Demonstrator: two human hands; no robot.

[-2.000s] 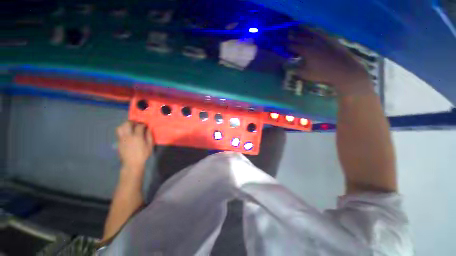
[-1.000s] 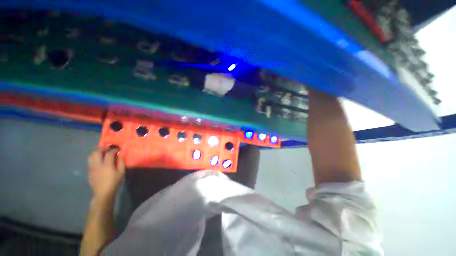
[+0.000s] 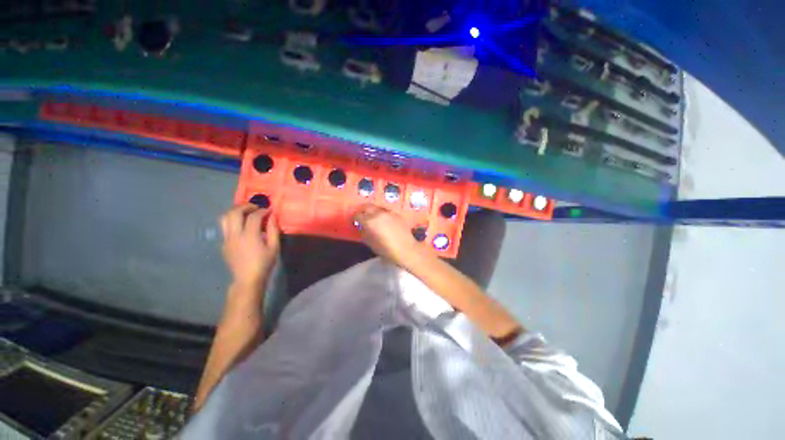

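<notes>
An orange-red compartment tray (image 3: 314, 208) juts out from the shelf edge in front of me. Dark and shiny round units (image 3: 302, 174) sit in its back row; more are in the front row at both ends. My left hand (image 3: 247, 242) grips the tray's front left corner, fingertips beside a dark unit in the front left pocket. My right hand (image 3: 383, 232) is over the tray's front row, its fingertips closed at a small shiny round unit (image 3: 358, 223), mostly covered by the fingers. The hand also hides nearby pockets.
The green shelf mat (image 3: 215, 99) bears clips and leads (image 3: 360, 70), a dark round unit (image 3: 155, 36), a white paper piece (image 3: 443, 73) and a bright blue light (image 3: 474, 33). Red trays (image 3: 142, 126) lie along the shelf edge; the right one holds lit units (image 3: 515, 195). A blue shelf (image 3: 714, 60) overhangs upper right.
My right hand has come out from the shelf, back and leftwards, down to the tray's front row. My left hand stays at the tray corner. The view has shifted, with the upper shelf less in view.
</notes>
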